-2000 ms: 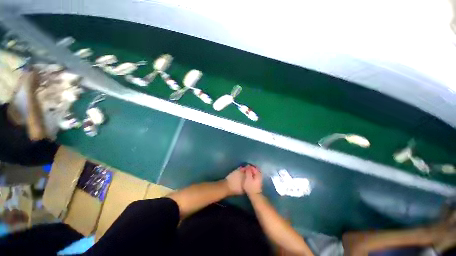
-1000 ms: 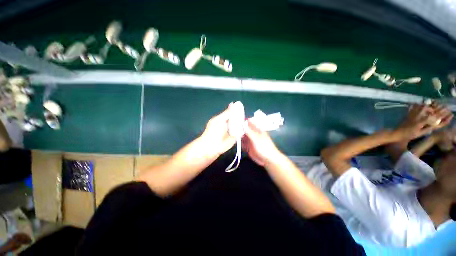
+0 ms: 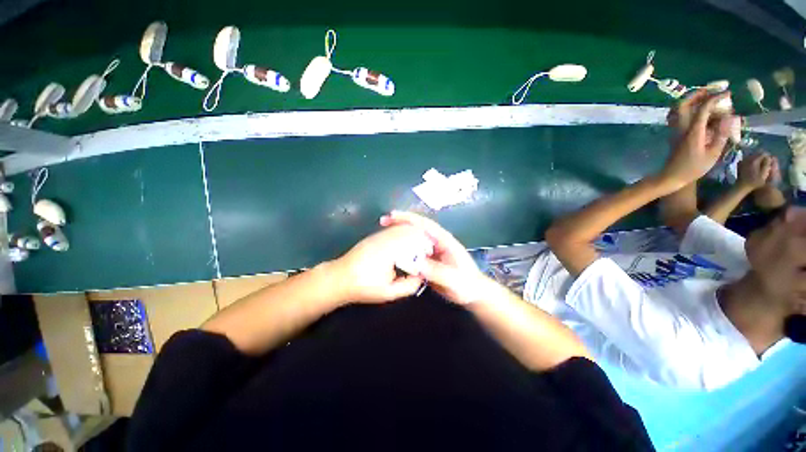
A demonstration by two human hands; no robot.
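Note:
My left hand (image 3: 380, 265) and my right hand (image 3: 449, 265) are together over the bench's near edge, fingers closed around a small pale piece (image 3: 411, 259). Most of the piece is hidden by the fingers; a short bit of cord shows below it. White slips (image 3: 446, 188) lie loosely fanned on the dark green bench (image 3: 300, 190), just beyond my hands.
On the green belt behind the pale rail (image 3: 353, 121) lie corded cream pieces (image 3: 315, 77), several joined to labelled pieces (image 3: 373, 81). More pieces (image 3: 49, 212) lie on the bench at left. Cardboard boxes (image 3: 181, 316) stand below left. A person in white (image 3: 654, 300) works at right.
The view has turned and shifted, so the bench things sit differently in it. The pale piece, upright with its cord hanging one second ago, is now mostly covered by my closed hands.

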